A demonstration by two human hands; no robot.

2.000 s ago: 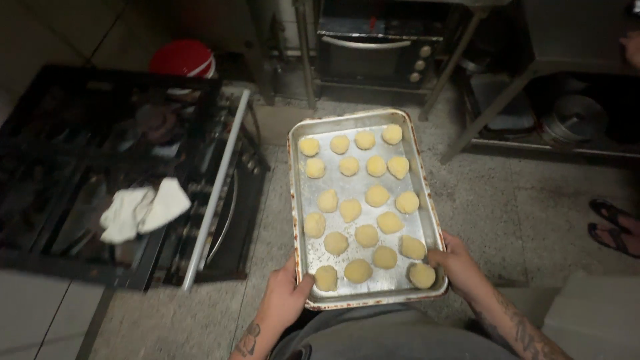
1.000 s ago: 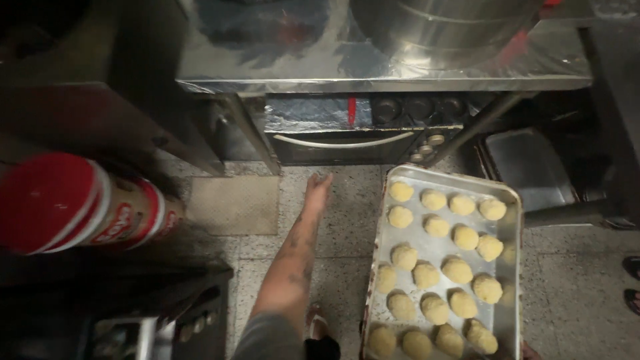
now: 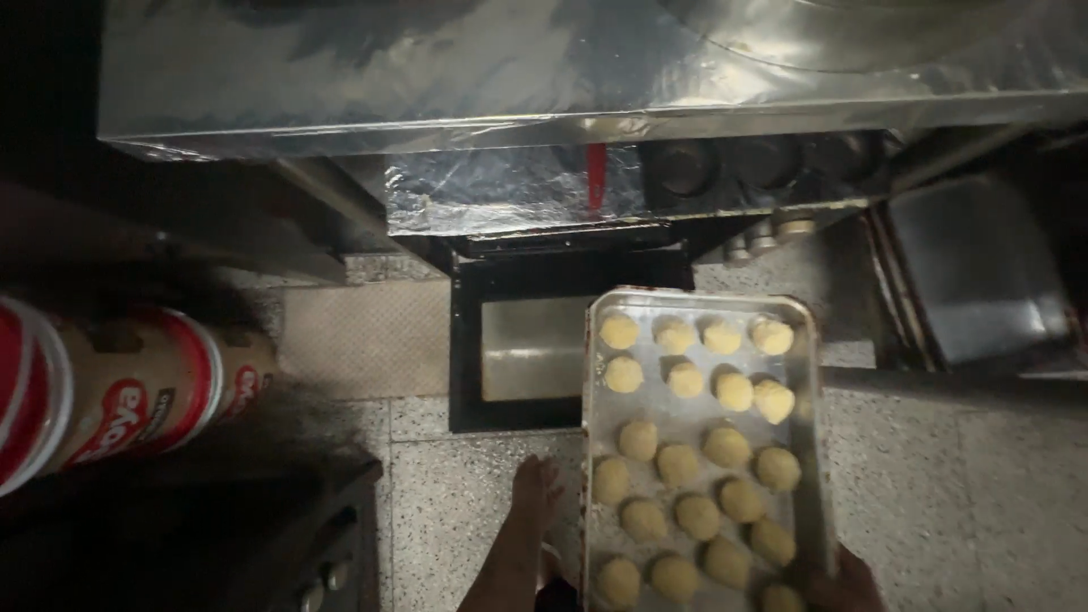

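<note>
A metal baking tray point(image 3: 812, 425) bearing several pale yellow dough balls point(image 3: 684, 380) extends in front of me, right of centre. My right hand point(image 3: 846, 582) grips its right edge near the bottom of the view, fingers partly hidden in shadow. My left hand point(image 3: 537, 489) is off the tray, just left of its side, fingers apart and holding nothing. Beyond both, the oven door point(image 3: 531, 348) is folded down over the floor, its glass panel showing; the tray's far left corner overlaps it in view. The oven's inside is hidden.
Above the oven is a foil-covered table point(image 3: 510, 110). On the oven's foil-covered top point(image 3: 501, 191) lies a red object point(image 3: 597, 174). Red-and-brown buckets point(image 3: 136, 382) stand at left, a dark appliance point(image 3: 340, 544) below them. Dark trays point(image 3: 977, 263) lean at right.
Two seconds ago both hands held the tray; my left hand has let go. The oven door, shut one second ago, is now down. The view has moved from the stove to the oven.
</note>
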